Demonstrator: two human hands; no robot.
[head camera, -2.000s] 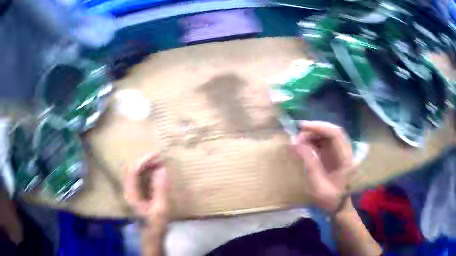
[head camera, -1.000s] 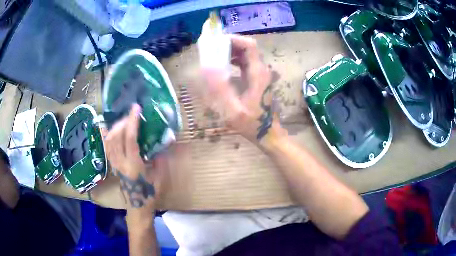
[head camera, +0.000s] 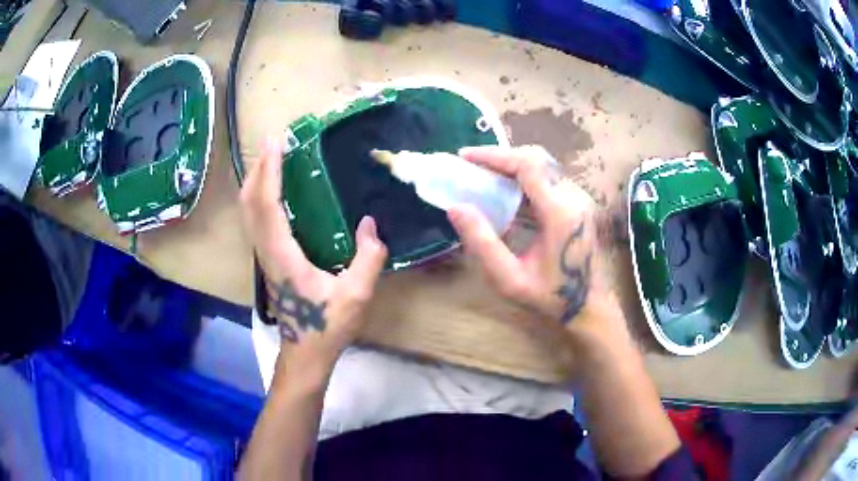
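A glossy green car body shell (head camera: 315, 202) with a pale rim lies on the tan cardboard in front of me, its dark recess facing up. My left hand (head camera: 315, 254) grips its left end, with fingers on the outer side and the thumb at the recess edge. My right hand (head camera: 536, 235) holds a white squeeze bottle (head camera: 456, 180) between thumb and fingers. The bottle is tilted, its yellowish-brown tip pointing left over the dark recess. Whether the tip touches the surface I cannot tell.
Two green shells (head camera: 155, 141) lie at the left beside a black cable (head camera: 239, 94). Another shell (head camera: 691, 254) lies at the right, near a pile of overlapping shells (head camera: 786, 235). Ribbed black parts (head camera: 395, 14) sit at the back edge. Blue crates (head camera: 141, 395) stand below left.
The held shell now lies on the cardboard with its recess up, its outside no longer facing me. The bottle has tipped from upright to pointing left over it. The view has shifted.
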